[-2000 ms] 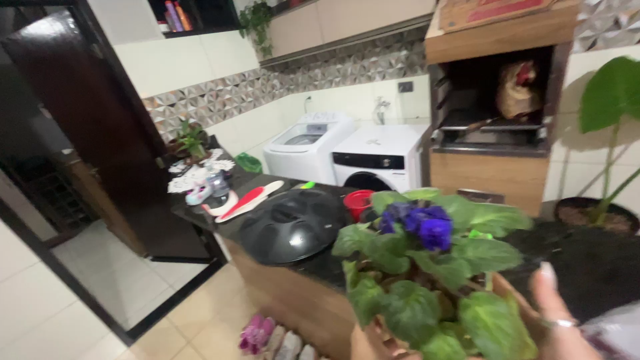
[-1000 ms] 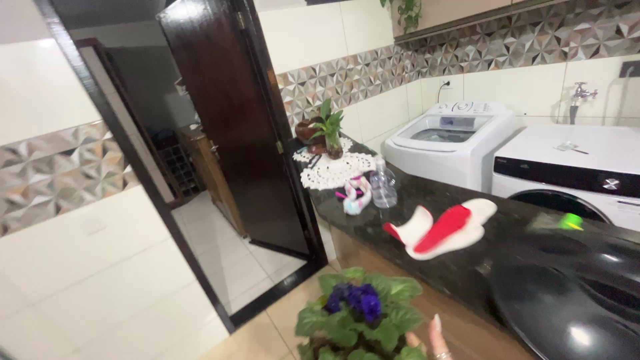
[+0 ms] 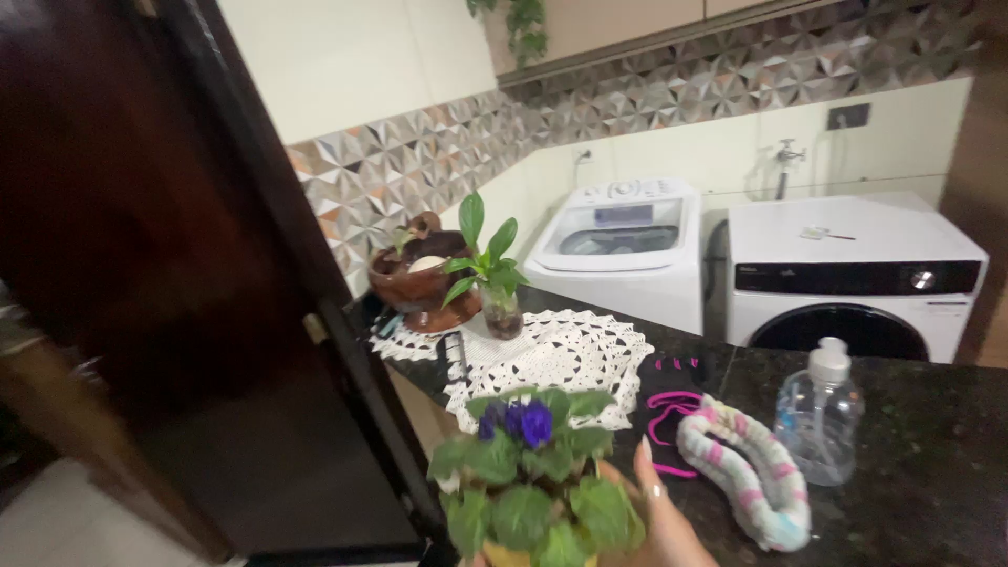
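Observation:
A potted African violet (image 3: 543,480) with purple flowers and broad green leaves is held low at the centre, its yellow pot partly hidden. My right hand (image 3: 665,512) wraps the pot's right side. Only a sliver of my left hand (image 3: 478,560) shows under the leaves at the pot's left, its grip mostly hidden. Just beyond the violet lies a white crocheted doily (image 3: 571,350) on the dark stone counter. To the right of my right hand are a fluffy pastel headband (image 3: 744,472), a black and pink cloth item (image 3: 669,425) and a clear pump bottle (image 3: 819,417).
At the counter's far end stand a brown glazed bowl (image 3: 421,283) and a green cutting in a glass jar (image 3: 502,311). A dark door (image 3: 181,276) borders the left. Behind the counter are a top-loading washer (image 3: 622,236) and a front-loading machine (image 3: 854,268).
The view has swung and moved closer to the doily end of the counter. The violet, in my hands, is now in front of the doily; a second ago it was before the counter's side.

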